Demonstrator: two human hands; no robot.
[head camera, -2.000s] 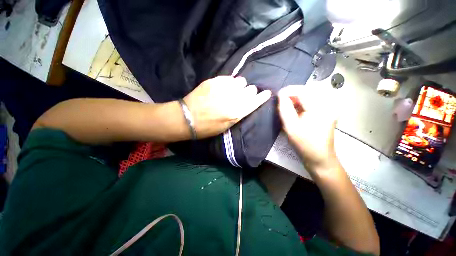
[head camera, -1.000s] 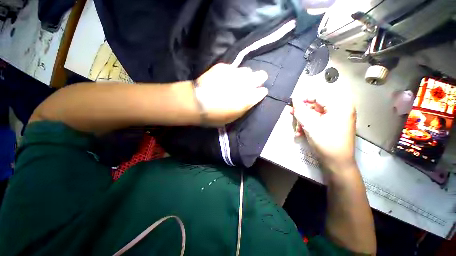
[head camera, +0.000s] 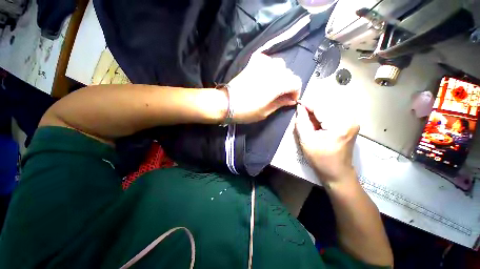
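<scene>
A dark jacket (head camera: 158, 42) lies over the table, with a white-edged zipper tape (head camera: 287, 32) along its front and white stripes near the lap. My left hand (head camera: 263, 89) rests on the cloth, its thumb and finger pinched on the jacket's edge. My right hand (head camera: 329, 139) meets it from the right, fingertips closed at the same edge. Whether the right fingertips hold cloth or something small between them is hidden by glare. The sewing machine's needle area (head camera: 327, 57) is just beyond the hands, at the cloth edge.
A phone (head camera: 447, 126) with a bright red-orange screen lies at the right. A round cream knob (head camera: 387, 74) and a pale pink piece (head camera: 422, 104) are near it. A ruler scale (head camera: 416, 206) runs along the table front. A red perforated basket (head camera: 150, 167) is beside the lap.
My right hand went away from the cloth to the right, then came back to its edge. My left hand has moved right along the cloth to meet it. The view has shifted slightly.
</scene>
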